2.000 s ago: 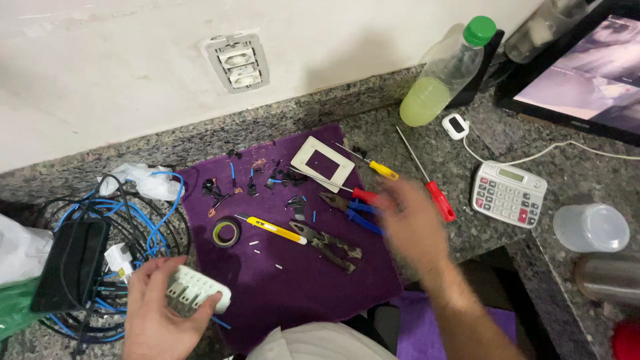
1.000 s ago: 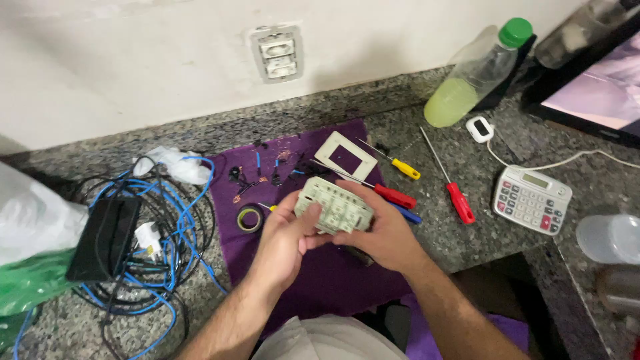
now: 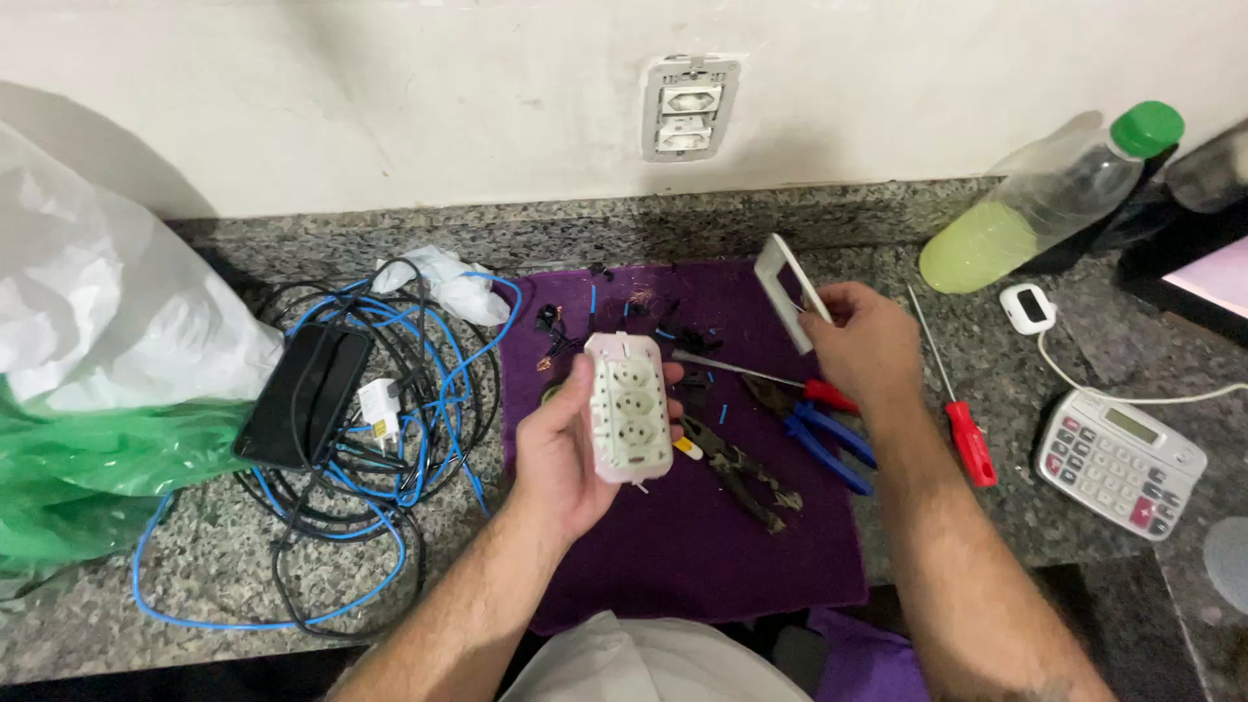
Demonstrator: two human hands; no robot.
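My left hand (image 3: pixel 561 453) holds a white triple socket module (image 3: pixel 632 405) upright, its outlet faces turned up toward me. In my right hand (image 3: pixel 863 346) is a white rectangular faceplate (image 3: pixel 780 292), tilted on edge above the back right of a purple cloth (image 3: pixel 624 575). Below the hands on the cloth lie worn dark pliers (image 3: pixel 741 473), blue-handled pliers (image 3: pixel 829 439) and a red-handled screwdriver (image 3: pixel 829 395), partly behind my right hand. The yellow end of a tool (image 3: pixel 688 448) shows beside the module. Black and blue wire scraps (image 3: pixel 682 336) are scattered at the back of the cloth.
Coiled black and blue cables (image 3: pixel 429 390), a black phone (image 3: pixel 304 395), a white plug adapter (image 3: pixel 380 408) and plastic bags (image 3: pixel 107 322) are at left. At right are another red screwdriver (image 3: pixel 969 444), a calculator (image 3: pixel 1121 463) and a bottle (image 3: pixel 985 244). A wall outlet (image 3: pixel 690 109) is behind.
One second ago both hands held the socket module; now only my left hand has it. My right hand has moved away and picked up the faceplate, which lay on the cloth before.
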